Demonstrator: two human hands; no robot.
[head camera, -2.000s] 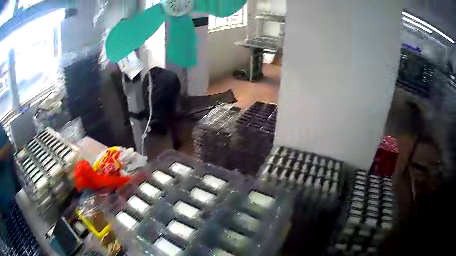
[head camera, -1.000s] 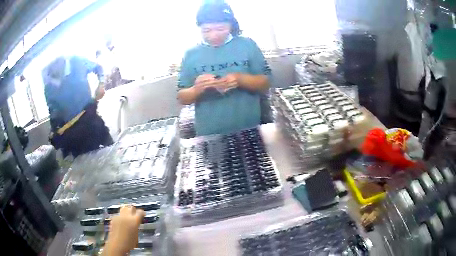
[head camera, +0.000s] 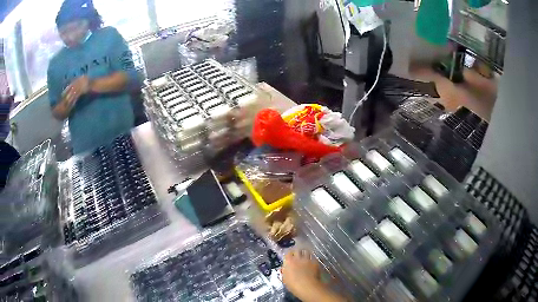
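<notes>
My right hand (head camera: 302, 272) reaches in from the bottom edge, between the dense-pocket tray and the large-pocket tray. Its fingers look bent; blur hides whether they hold anything. My left hand is out of view. The dense-pocket tray (head camera: 203, 268) of small black parts lies left of my right hand. The large-pocket tray (head camera: 383, 203) at right holds widely spaced white housings (head camera: 392, 233), close beside my right hand. Another tray with black-and-white units (head camera: 29, 277) is cut off at the lower left.
A co-worker (head camera: 97, 88) stands opposite, hands together, behind a full tray of black parts (head camera: 109, 186). A tray stack (head camera: 197, 106) stands at the back. A dark pad (head camera: 206, 197), yellow bin (head camera: 268, 194), tan pieces (head camera: 282, 227) and red-orange bag (head camera: 280, 133) lie mid-table. A pillar (head camera: 519, 106) rises at right.
The view swung left, then partly back right. The left hand seen over the left tray one second ago is out of view. My right hand has appeared beside the large-pocket tray.
</notes>
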